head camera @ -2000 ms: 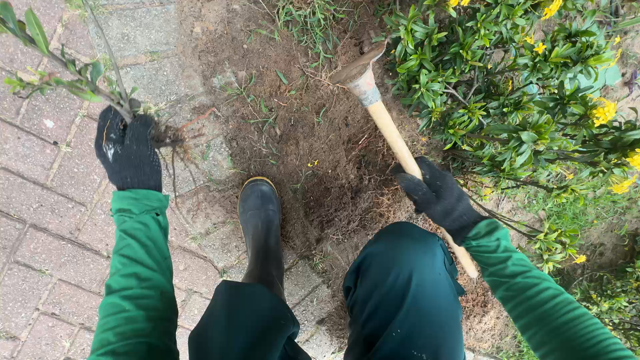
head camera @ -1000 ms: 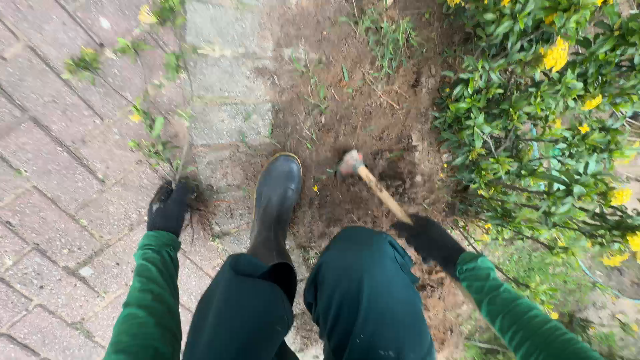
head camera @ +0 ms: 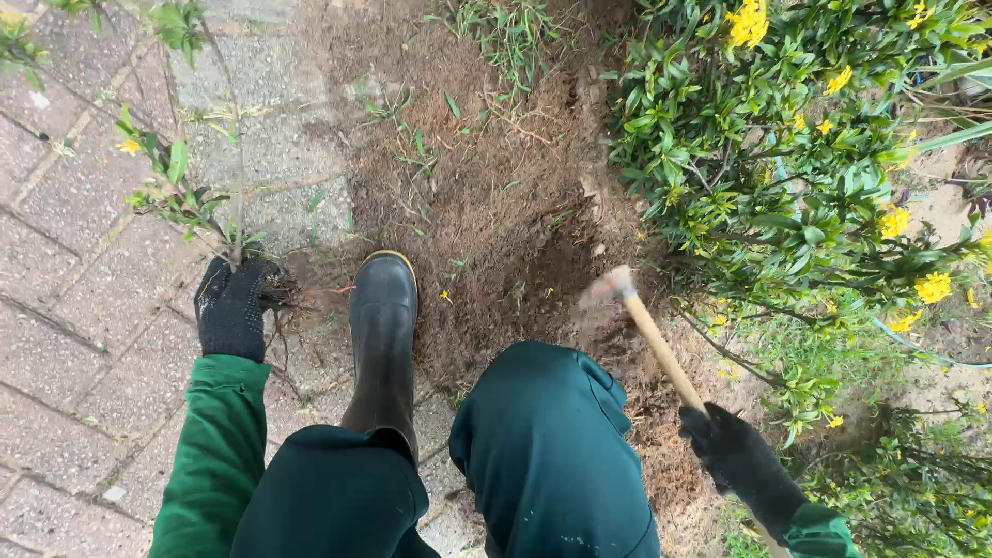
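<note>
My left hand (head camera: 232, 306), in a black knitted glove, is closed around the stem base of an uprooted shrub (head camera: 182, 194) with yellow flowers; its roots hang out toward the boot. My right hand (head camera: 740, 457), also gloved in black, grips the wooden handle of a hoe (head camera: 663, 349). The hoe's blurred metal head is over dark, loosened soil (head camera: 554, 267) in front of my knee. Whether the blade touches the soil I cannot tell.
Brick pavers (head camera: 77, 325) lie on the left, bordered by grey pavers (head camera: 271, 85). A leafy shrub with yellow flowers (head camera: 744, 155) fills the upper right. My rubber boot (head camera: 382, 333) stands at the soil's edge. A grass tuft (head camera: 515, 39) grows at the top.
The hoe head, near the top of the soil strip two seconds ago, is now closer to my knee. The uprooted plant has stayed in my left hand. The view has shifted.
</note>
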